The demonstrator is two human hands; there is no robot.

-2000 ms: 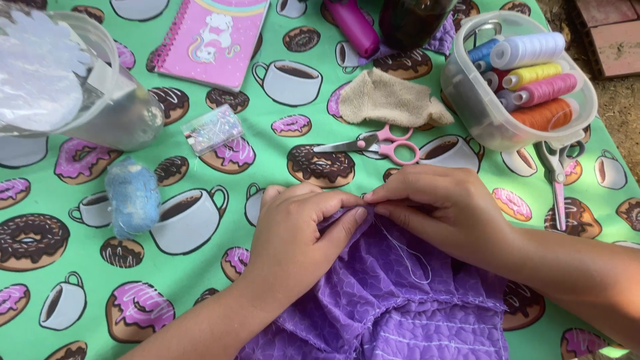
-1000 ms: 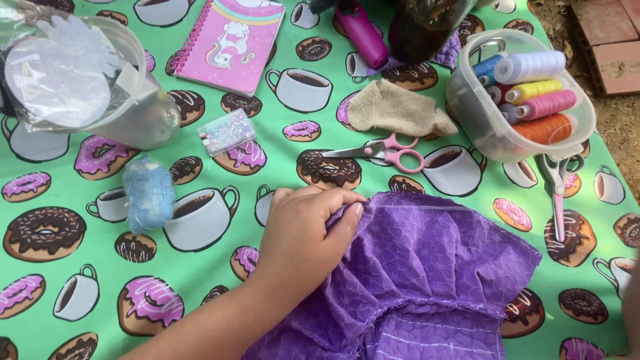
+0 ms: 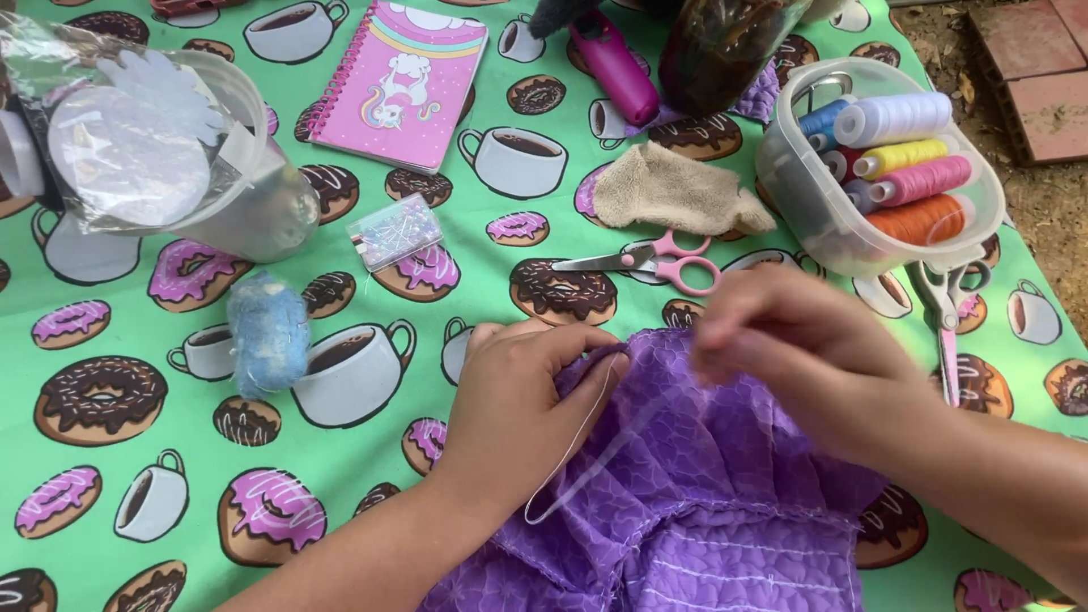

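Observation:
Purple patterned fabric [image 3: 705, 476], gathered and sewn with rows of pale stitching, lies at the lower middle. My left hand [image 3: 535, 399] pinches its upper edge between thumb and fingers. From that edge a white thread [image 3: 561, 463] loops down over the cloth and up toward my right hand [image 3: 782, 357]. The right hand is blurred above the fabric, thumb and fingertips together; a needle cannot be made out. Pink-handled scissors [image 3: 650, 259] lie partly spread just beyond the hands, below a beige cloth scrap [image 3: 680, 191].
A plastic tub of thread spools [image 3: 888, 246] stands at right, more scissors [image 3: 945, 314] beside it. At left are a blue pincushion [image 3: 269, 336], a box of pins [image 3: 395, 231] and a plastic bucket [image 3: 255, 204]. Behind lie a pink notebook [image 3: 399, 85], a magenta tool [image 3: 614, 68] and a dark jar [image 3: 718, 51].
My right hand, mostly out of view a second ago, is back over the fabric. The thread, stretched rightward then, now hangs in a loop. My left hand keeps its pinch on the edge.

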